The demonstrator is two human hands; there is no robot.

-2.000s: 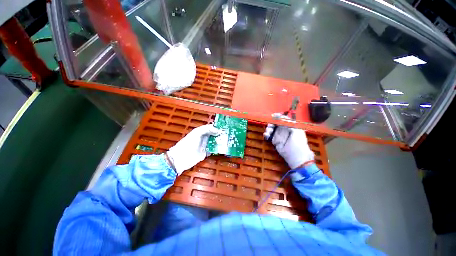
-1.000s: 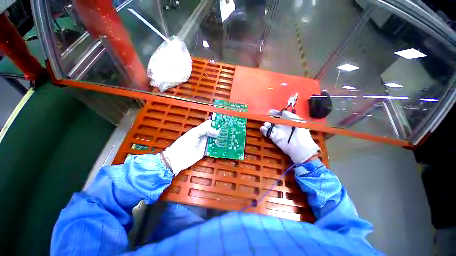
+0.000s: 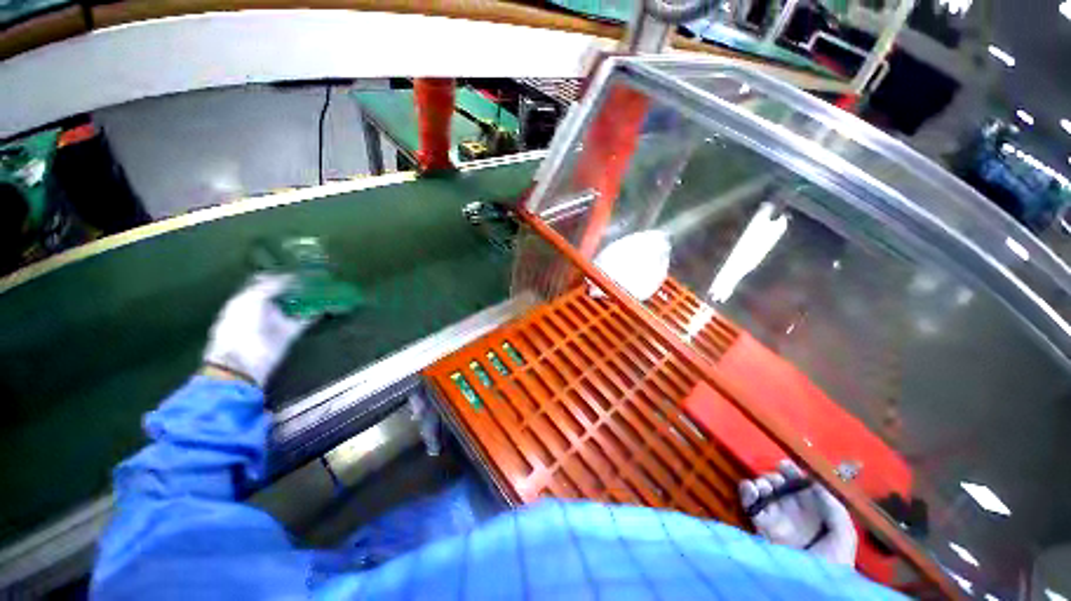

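Observation:
My left hand, in a white glove, is over the green conveyor belt at the left. Its fingers hold the left edge of a green circuit board; both are blurred, and I cannot tell whether the board touches the belt. My right hand, also gloved, is at the lower right by the shield's orange-red edge. It is closed around the dark handles of the side cutters; their jaws show faintly through the clear panel. The orange-red slotted tray lies between the hands.
Another board or part lies on the belt by the shield's left corner. A metal rail runs between belt and tray. Under the clear shield are a whitish bag and a red mat. Green pieces show in the tray's left slots.
The view has swung left. My left hand has carried the board from over the tray to over the conveyor. My right hand still holds the cutters near the tray's right side.

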